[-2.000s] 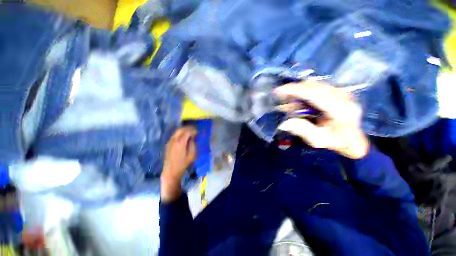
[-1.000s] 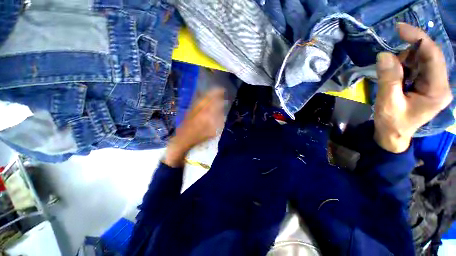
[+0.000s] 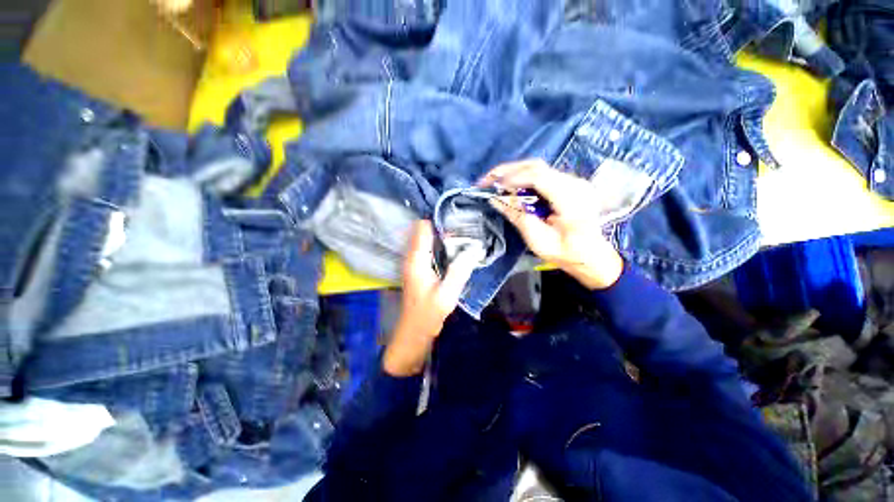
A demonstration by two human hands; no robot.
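A denim jacket [image 3: 431, 118] lies spread over the yellow-topped table. One cuff [image 3: 472, 218] of it is pulled toward me over the near edge, its round opening facing up and showing a pale inside. My left hand [image 3: 428, 292] holds the cuff's left side, the thumb at the opening. My right hand [image 3: 561, 218] is at the cuff's upper right rim. A small purplish and silvery tool, possibly thread snips [image 3: 529, 203], shows between its fingers; its blades are mostly hidden. A second cuff [image 3: 627, 147] lies just beyond my right hand.
More denim jackets [image 3: 147, 294] are heaped at the left. A brown panel [image 3: 118, 54] stands at the far left on the yellow table [image 3: 799, 181]. A blue crate [image 3: 804, 279] and brown garments [image 3: 833, 392] are at the right. Loose threads lie on my dark lap.
My left hand has moved up from above my lap and taken hold of the cuff. My right hand has moved left to the cuff's rim. The view has shifted, showing more of the table.
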